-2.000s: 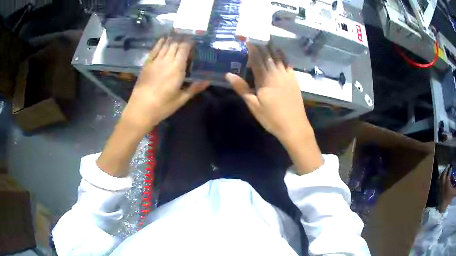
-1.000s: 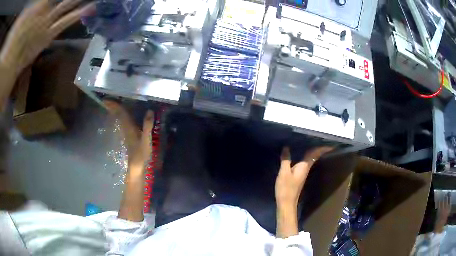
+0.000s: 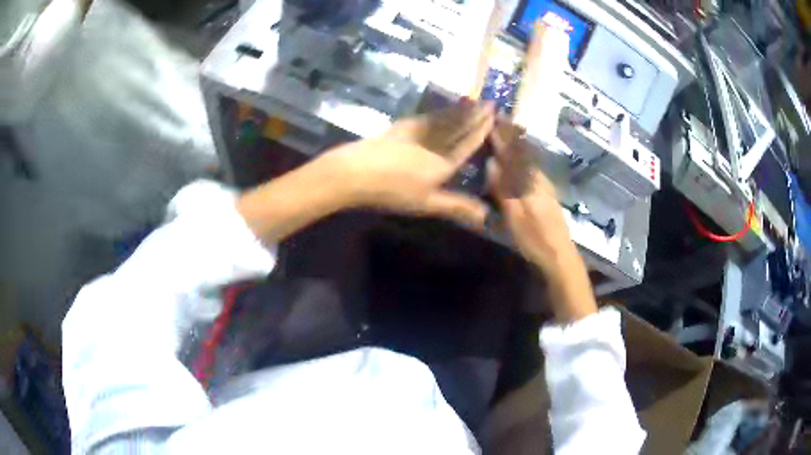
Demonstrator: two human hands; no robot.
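Observation:
The grey-white wrapping machine (image 3: pixel 614 227) stands in front of me, tilted in view. Navy retail boxes (image 3: pixel 500 87) show in its central channel between bright plates. My left hand (image 3: pixel 405 169) reaches across to the channel's front end, fingers extended, blurred. My right hand (image 3: pixel 525 191) is at the right side of the same end, its fingers close to the left fingertips. A dark box surface shows partly between the hands; the fingers hide most of it, and I cannot tell whether either hand grips it.
A person in white clothing (image 3: pixel 116 115) is close at the left. An open brown carton (image 3: pixel 658 369) stands at lower right. A red coiled hose (image 3: pixel 213 342) hangs beside my legs. A blue screen (image 3: pixel 556 27) is at the machine's back. Another metal unit stands at the right.
The view has turned and the machine sits further right. Both my hands have come up from below the machine's front edge to the channel end. The other person's white clothing now fills the upper left.

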